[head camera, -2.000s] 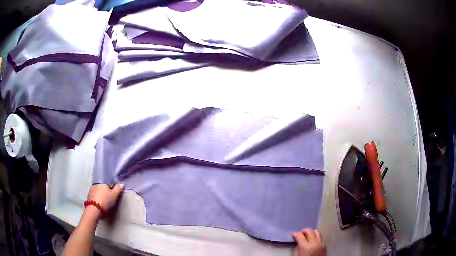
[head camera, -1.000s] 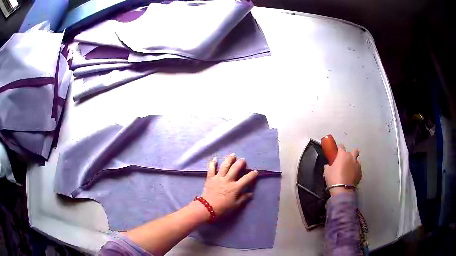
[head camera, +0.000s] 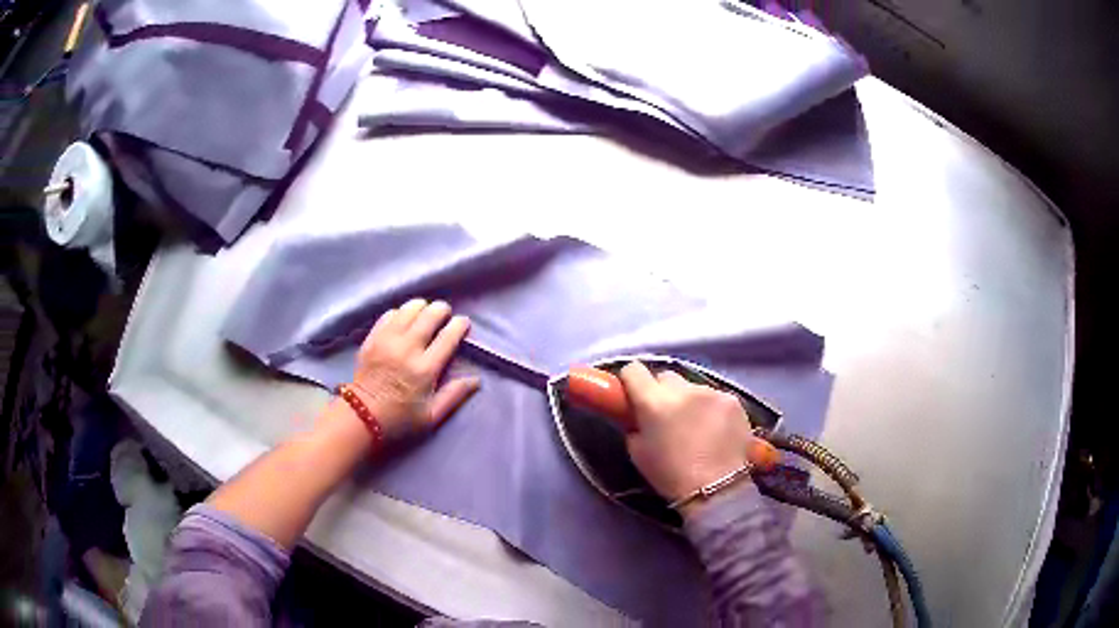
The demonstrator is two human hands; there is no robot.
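A lilac-grey garment panel (head camera: 491, 429) lies on the white pressing table (head camera: 945, 331), with a dark seam (head camera: 503, 358) running lengthwise. My left hand (head camera: 411, 368), with a red bead bracelet, lies on the panel over the seam, fingers a little spread, holding nothing up. My right hand (head camera: 690, 432) is closed around the orange handle of the steam iron (head camera: 595, 448). The iron sits on the right part of the panel, its tip at the seam pointing left. It hides the seam's right part.
Folded lilac pieces with purple patches (head camera: 687, 74) lie at the back. A stack with purple bands (head camera: 221, 86) lies at the back left, beside a white roll (head camera: 80, 196). A hose (head camera: 902, 570) trails from the iron to the lower right.
My right hand has brought the iron left from the bare table onto the panel. My left hand has moved left along the seam. The view has turned and shifted.
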